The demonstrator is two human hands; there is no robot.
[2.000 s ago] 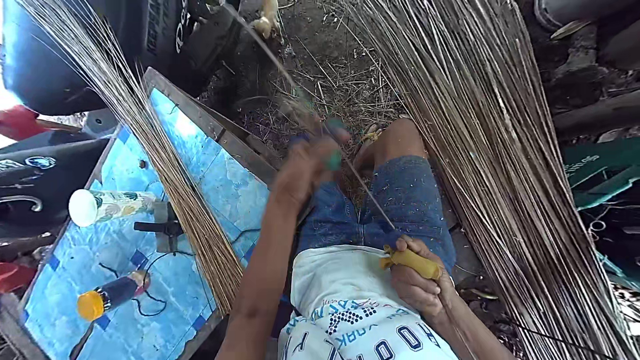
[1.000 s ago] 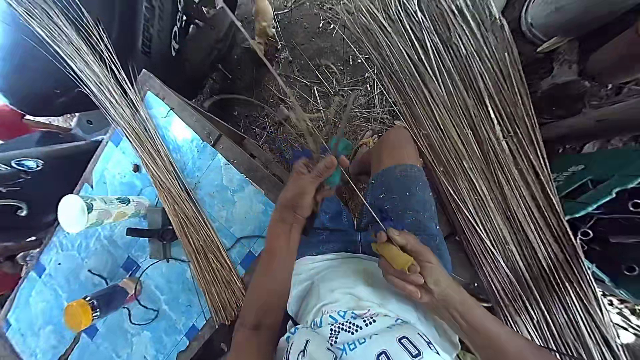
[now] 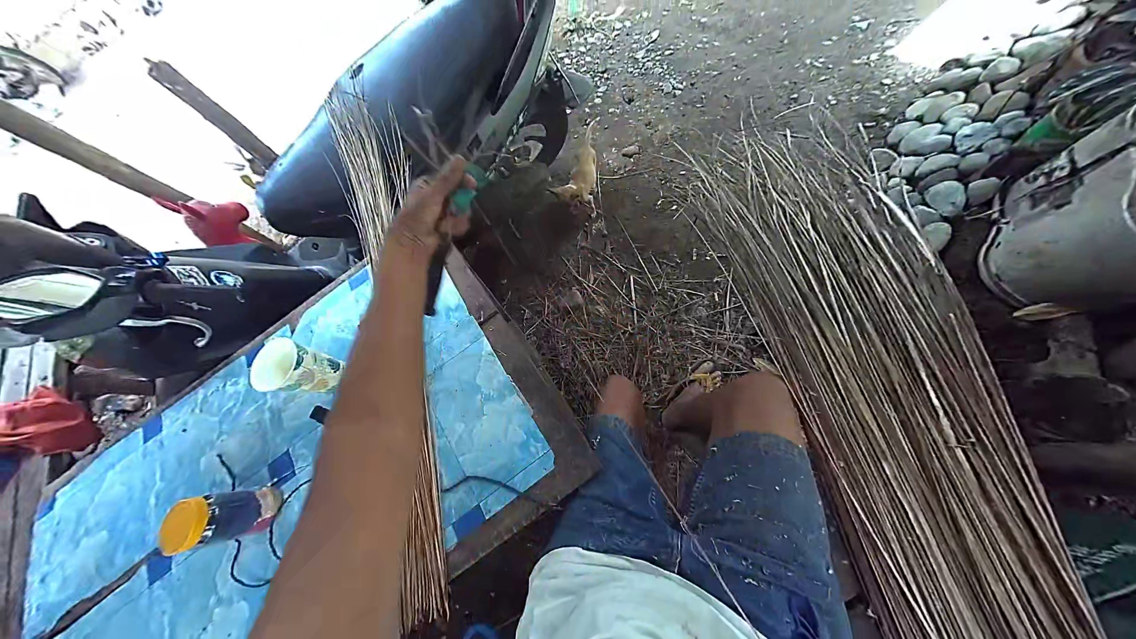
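Note:
My left hand (image 3: 435,204) is raised at the upper left, over the far end of the blue-topped table (image 3: 493,390). Its fingers are closed around something green (image 3: 468,188), and a dark, narrow piece (image 3: 436,280) sticks out below the palm. Blurred thin strands show just beyond the fingers. Behind my forearm a bundle of thin plant sticks (image 3: 424,550) lies across the table. A much larger bundle of long sticks (image 3: 887,399) lies to the right of my legs. One thin strand (image 3: 710,564) crosses my lap. My right hand is outside the view.
The table bears a patterned cup (image 3: 297,366), a yellow-lidded jar (image 3: 217,519) and a dark cord (image 3: 238,564). A motorcycle (image 3: 399,106) stands beyond it. A small tan animal (image 3: 583,169) is on the ground ahead, past scattered plant debris. Stones and a metal container (image 3: 1065,231) are at the right.
My left hand has moved from above my lap out to the upper left. My right hand, earlier holding something yellow, has left the view. The view has tilted up.

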